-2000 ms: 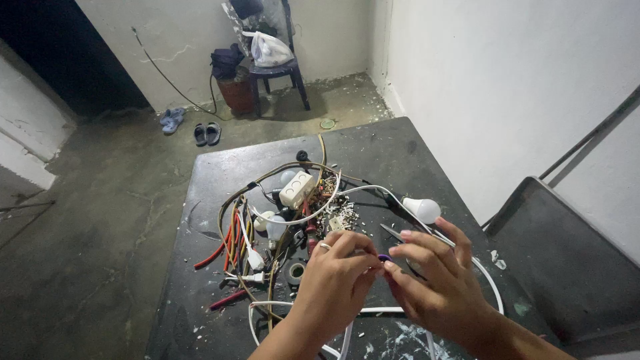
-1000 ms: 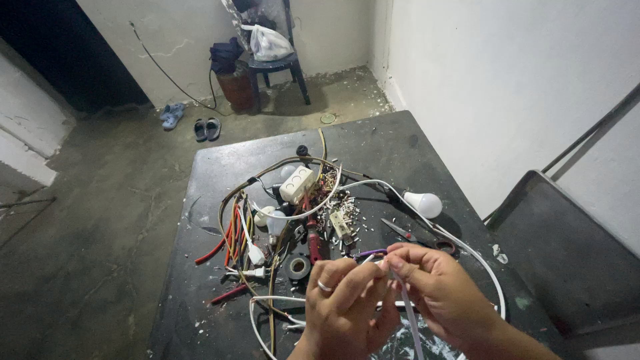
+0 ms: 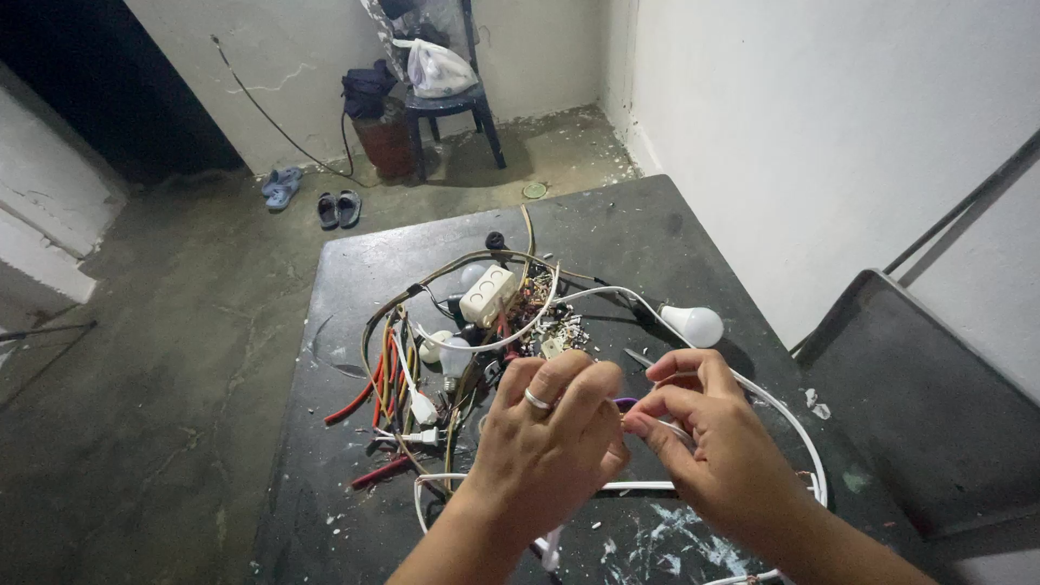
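My left hand [image 3: 552,422], with a ring on one finger, and my right hand [image 3: 691,414] meet over the dark table, pinching a thin wire end with a coppery tip between them. A white cable [image 3: 642,486] runs across the table below my hands. A purple wire [image 3: 626,402] shows just behind the fingertips. The tip of a pair of scissors [image 3: 638,356] lies by my right fingers. Beyond is a white LED bulb [image 3: 695,325] on a cable. Left of my hands are a cream outlet box [image 3: 488,296], a bulb [image 3: 455,357], a white plug [image 3: 422,436] and orange-red wires [image 3: 353,404].
Cut wire bits and insulation scraps [image 3: 565,325] lie beside the outlet box. A dark chair [image 3: 934,406] stands to the right of the table [image 3: 617,219]. Sandals [image 3: 339,210] and a chair with a plastic bag [image 3: 439,69] are on the far side.
My left hand has turned so its back and ring face up, and it covers the black tape roll seen a second ago. Both hands stay close together.
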